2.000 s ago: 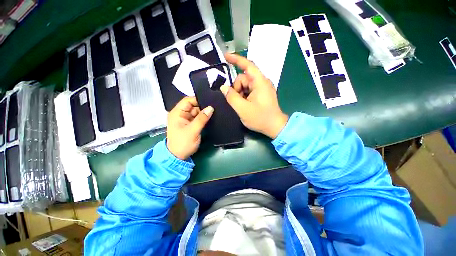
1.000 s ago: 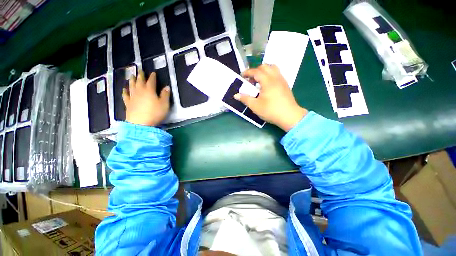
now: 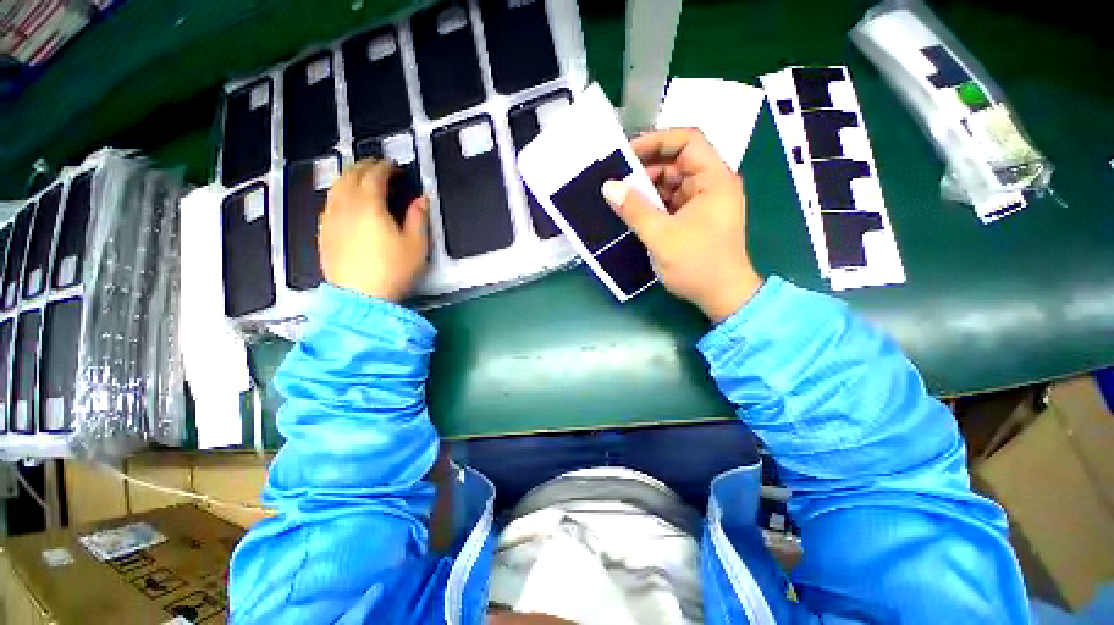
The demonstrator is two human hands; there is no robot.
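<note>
My left hand (image 3: pixel 374 232) is over the tray's near row, its fingers curled over a black phone case (image 3: pixel 403 183) in a pocket. The thumb is at the case's right side; the fingertips are partly hidden, so I cannot tell if they grip it. My right hand (image 3: pixel 694 226) pinches a white sticker sheet (image 3: pixel 562 144) with black adhesive pieces (image 3: pixel 590 210) at its lower part. The sheet is tilted over the right end of the blister tray (image 3: pixel 428 278) and partly covers a case there.
Stacked trays (image 3: pixel 116 330) in clear plastic stand at far left. A metal post (image 3: pixel 650 61) rises behind the sheet. A blank white sheet (image 3: pixel 715 110), another sticker sheet (image 3: pixel 843 183) and bagged sticker sheets (image 3: pixel 959 110) lie right. A carton (image 3: pixel 122 568) is below left.
My left hand let go of the case held in front of me and moved left to the tray, where its fingers have since curled. My right hand moved right and raised the sticker sheet more upright.
</note>
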